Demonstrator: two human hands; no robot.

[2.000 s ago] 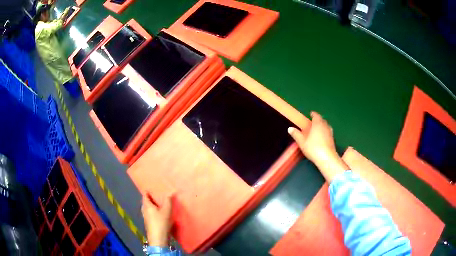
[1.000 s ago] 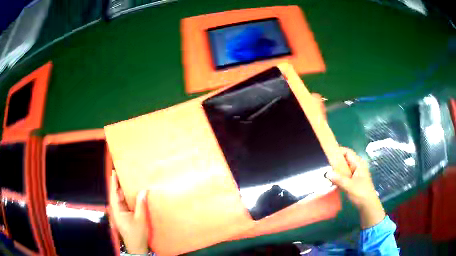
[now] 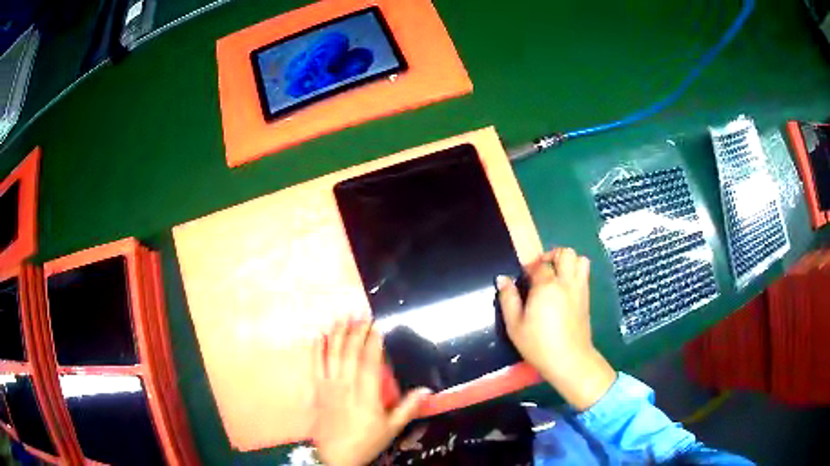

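Note:
A tablet [image 3: 428,237] with its glossy black screen up lies on the right part of an orange foam tray [image 3: 264,300] in front of me. A bright band of glare crosses the screen. My left hand [image 3: 359,391] lies on the tray at the tablet's lower left, fingers spread and holding nothing. My right hand [image 3: 555,319] is at the tablet's right edge, thumb over the screen and fingers curled. Whether it grips the edge or something small is hidden.
A lit tablet [image 3: 329,62] lies on another foam tray [image 3: 428,82] behind. A blue air hose [image 3: 637,116] ends in a metal tool [image 3: 537,146]. Part sheets [image 3: 655,246] lie at right. Stacked trays with tablets [image 3: 146,309] stand at left, orange stacks [image 3: 764,337] at lower right.
The tray with the tablet, held at both sides a second ago, now lies on the green bench. My left hand has moved right onto the tray, and my right hand onto the tablet's edge.

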